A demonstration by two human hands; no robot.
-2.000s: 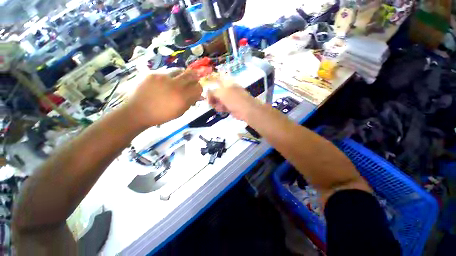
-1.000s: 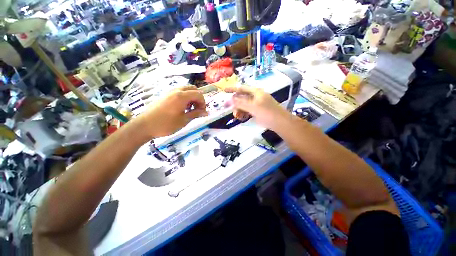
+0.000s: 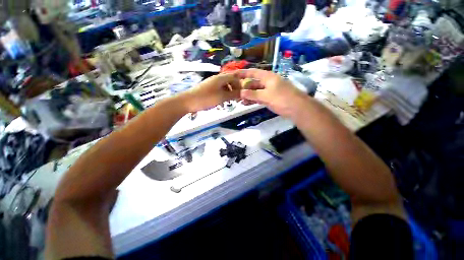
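Note:
My left hand [image 3: 216, 92] and my right hand [image 3: 269, 91] are raised over the white sewing machine head [image 3: 203, 115], fingertips close together or touching. Fingers are bent; any thread between them is too fine or blurred to see, so I cannot tell what they hold. The presser foot and needle area [image 3: 170, 148] is at the head's left end. A dark grey curved piece [image 3: 156, 169] lies under and in front of it. A spiky black attachment [image 3: 233, 152] sits on the bed, right of the needle.
A dark thread cone with a pink tip [image 3: 235, 25] stands behind the machine, beside a red-capped bottle [image 3: 287, 63]. A thin rod lies in front of the black attachment. A blue crate [image 3: 305, 223] with scraps is at the lower right. Garment heaps [image 3: 66, 109] lie left.
My hands have come closer together, after being slightly apart one second ago. The view has shifted, and both arms still reach over the machine head.

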